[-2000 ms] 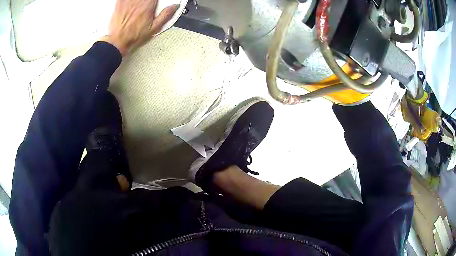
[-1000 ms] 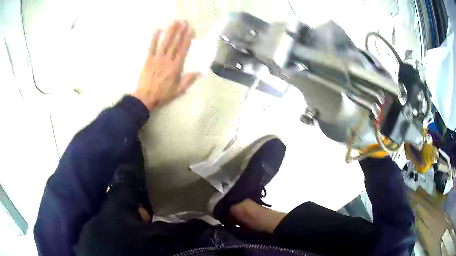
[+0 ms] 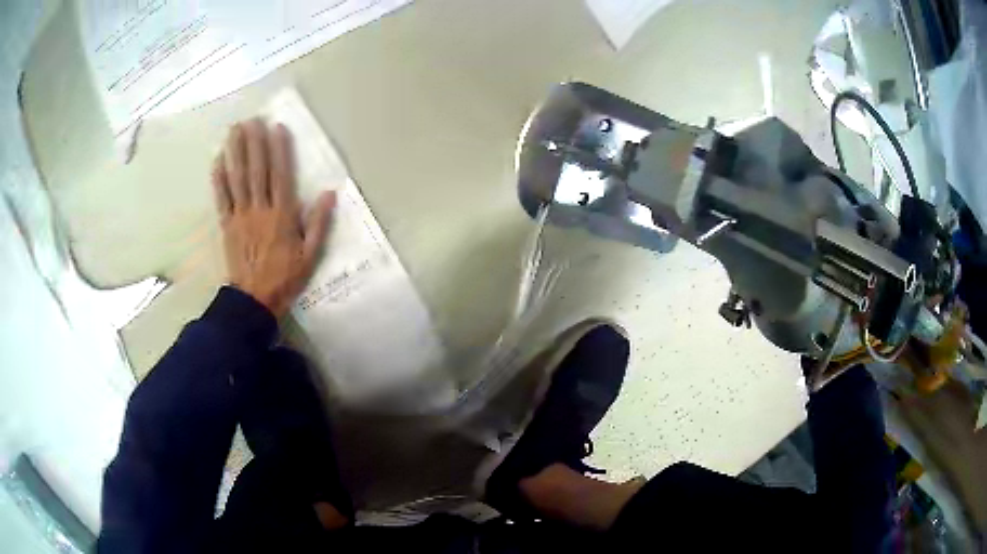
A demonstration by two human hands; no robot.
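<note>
My left hand [image 3: 260, 222] lies flat, palm down, on the left part of a long pale cut piece [image 3: 373, 335] with small printed text; it grips nothing. The straight-knife cutting machine [image 3: 795, 238] is at the right, its shiny base plate [image 3: 590, 162] pointing left, apart from the piece. My right sleeve [image 3: 850, 417] reaches up to the motor, but the hand itself is hidden behind the machine.
A printed paper marker [image 3: 216, 49] lies at the upper left. Thin white scraps [image 3: 503, 352] lie by my dark shoe [image 3: 574, 400]. A yellow connector [image 3: 942, 363] and clutter are at the right edge.
The machine has swung from upper centre to the right and its base plate shows. My left hand has moved down and left onto the printed piece. More of the marker shows.
</note>
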